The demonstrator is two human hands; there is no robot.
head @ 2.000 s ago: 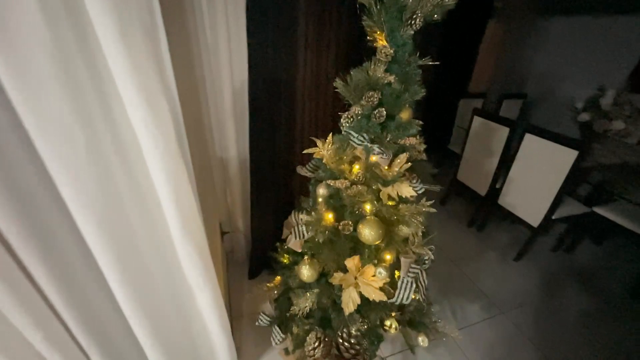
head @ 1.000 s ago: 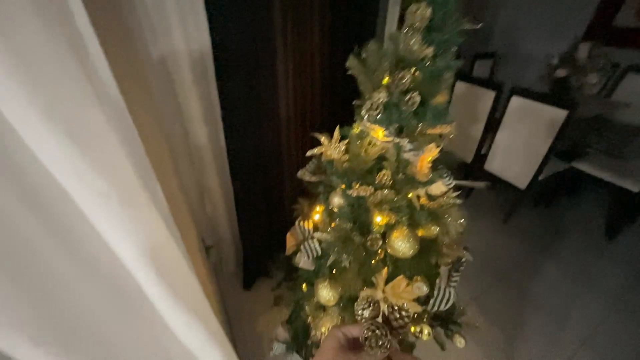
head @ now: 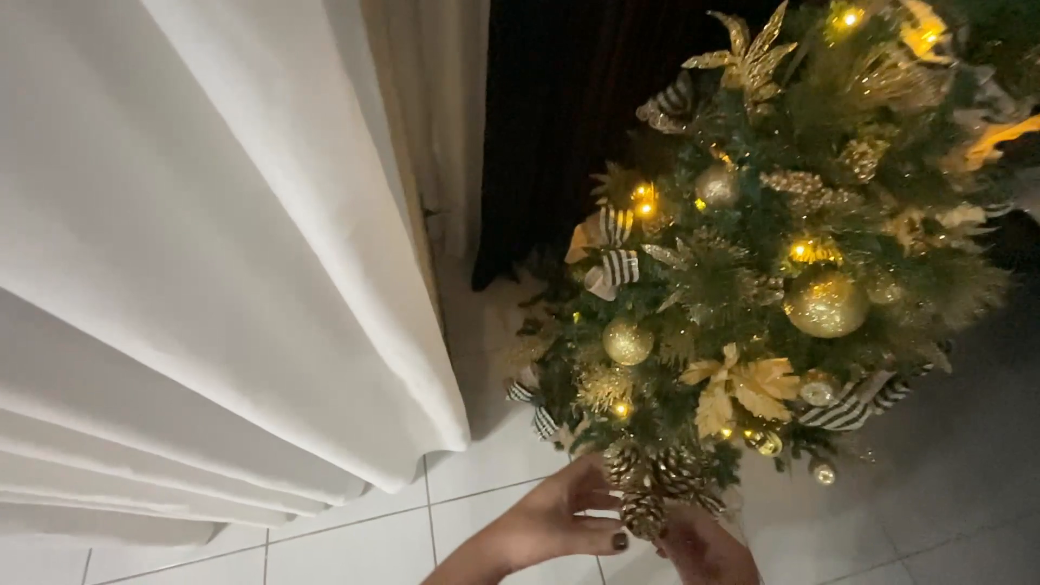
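Observation:
A decorated artificial Christmas tree (head: 715, 284) fills the right half, with gold baubles (head: 827, 304), lit yellow lights, a gold fabric flower (head: 743, 390) and striped ribbon bows (head: 613, 274). A cluster of gold-tipped pine cones (head: 646, 512) hangs at its lower edge. My left hand (head: 569, 512) is at the left side of the cones, fingers curved around them and thumb below. My right hand (head: 699, 544) is just below and right of the cones, its fingers largely hidden behind them. Whether either hand grips the cones is not clear.
A long white curtain (head: 244, 244) hangs on the left down to the pale tiled floor (head: 357, 544). Behind the tree stands a dark panel or curtain (head: 561, 106). The right side lies in shadow.
Both hands are now at the pine cones; two seconds ago neither was in view, and one second ago a hand showed beside the cones. The view has tilted down and come closer.

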